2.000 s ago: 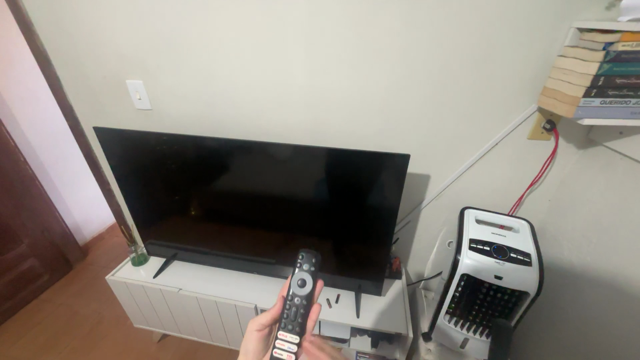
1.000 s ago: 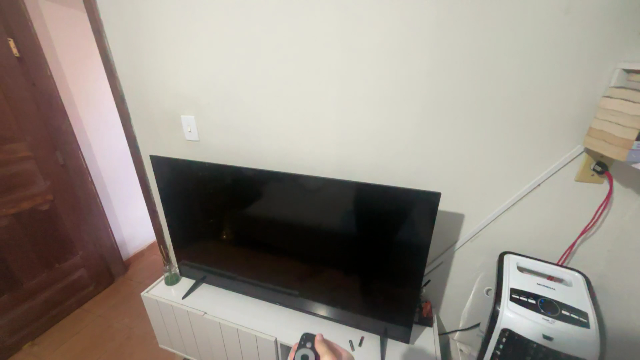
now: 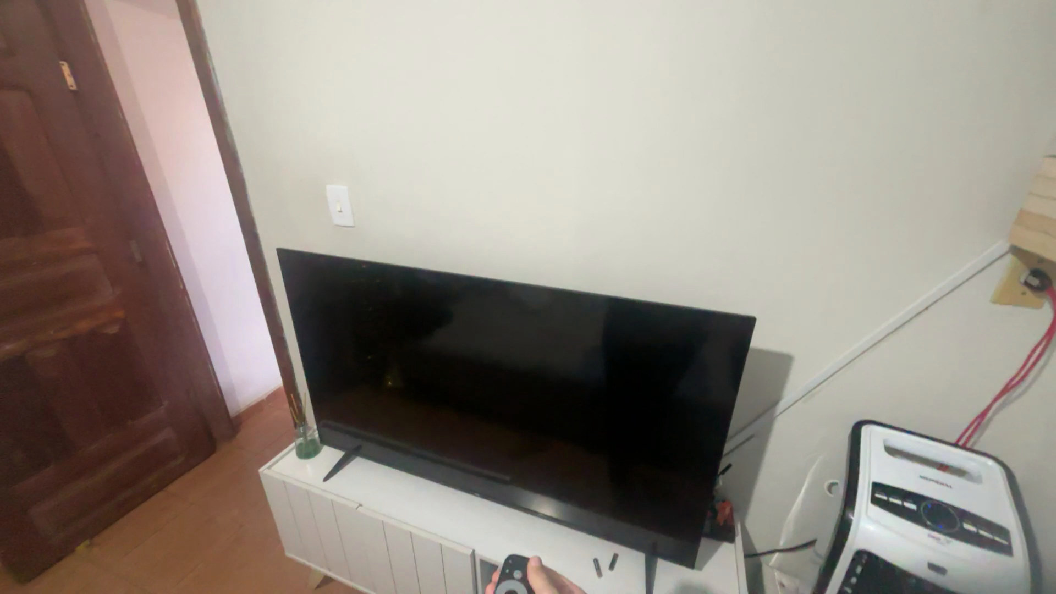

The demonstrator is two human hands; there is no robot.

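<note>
At the bottom edge of the head view, my right hand (image 3: 551, 577) holds a black remote control (image 3: 515, 573), its thumb along the right side. Only the remote's top end, with its round pad, shows; the rest is cut off by the frame. My left hand is out of view. Beyond the remote stands a flat-screen television (image 3: 511, 404) with a dark screen, on a white slatted TV stand (image 3: 396, 540). Two small dark cylinders, apparently batteries (image 3: 598, 567), lie on the stand top, right of the remote.
A reed diffuser (image 3: 307, 443) sits at the stand's left end. At the right is a white and black air cooler (image 3: 936, 503). Red cables (image 3: 1011, 384) hang from a wall outlet (image 3: 1019, 282). A light switch (image 3: 340, 205) and a wooden door (image 3: 91, 313) are at the left.
The view has swung up and left. Two seconds ago the whole remote showed, with a hand around it and a blurred hand beside it; now only its top end and one hand show.
</note>
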